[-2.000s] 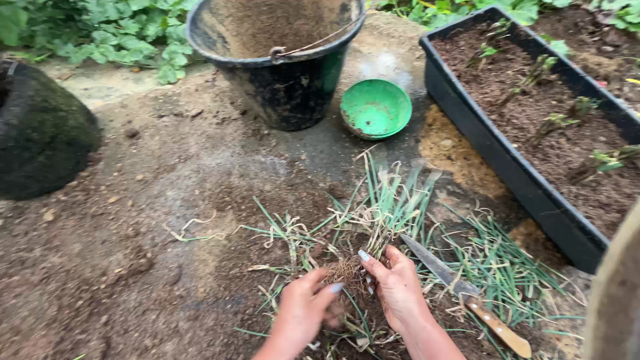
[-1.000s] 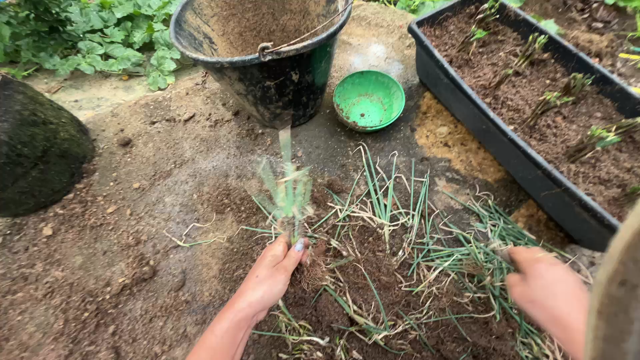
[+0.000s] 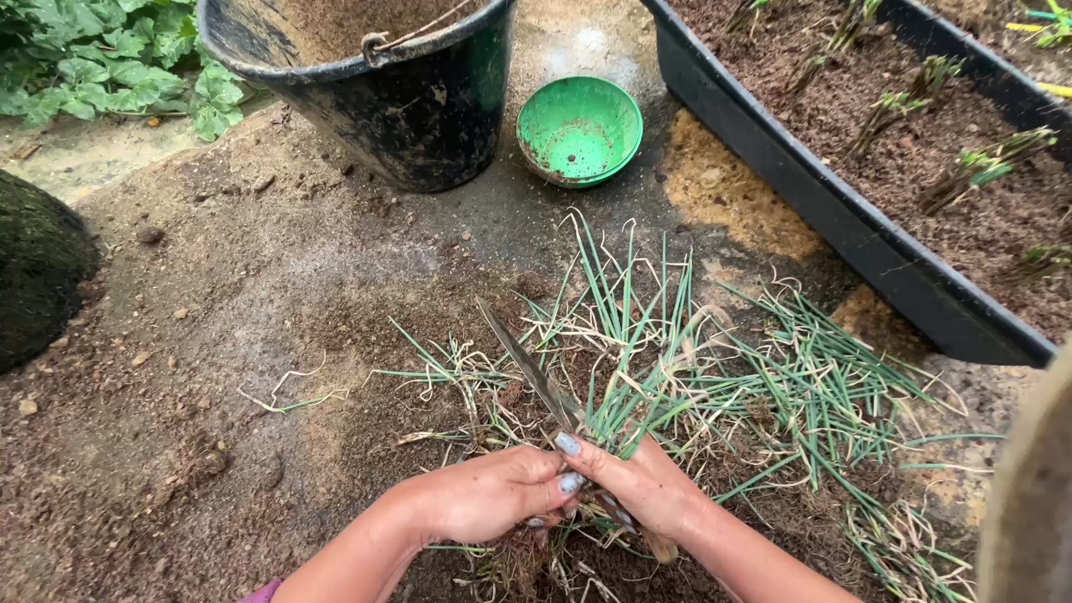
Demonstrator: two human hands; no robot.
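Close together near the bottom middle, my left hand (image 3: 494, 494) pinches the root end of a clump of green shoots (image 3: 641, 394), and my right hand (image 3: 645, 486) is closed around a knife (image 3: 536, 368) and the clump's lower stems. The blade points up and to the left; the wooden handle shows below my right palm. Brown roots (image 3: 532, 557) hang below my hands. Loose cut or pulled shoots with dry tips (image 3: 821, 385) lie on the soil beside and beyond my right hand. Fingers partly hide where blade and stems meet.
A black bucket (image 3: 419, 126) holding soil stands at the top, with a green plastic bowl (image 3: 579, 132) beside it. A long black planter (image 3: 837, 201) with trimmed plants in soil crosses the right. A dark rounded container (image 3: 38, 268) is at the left edge, leafy plants (image 3: 109, 63) behind.
The knife lay on the ground at the right two seconds ago; now it is in my right hand. My left hand has moved from the left with the clump, and both hands are together again.
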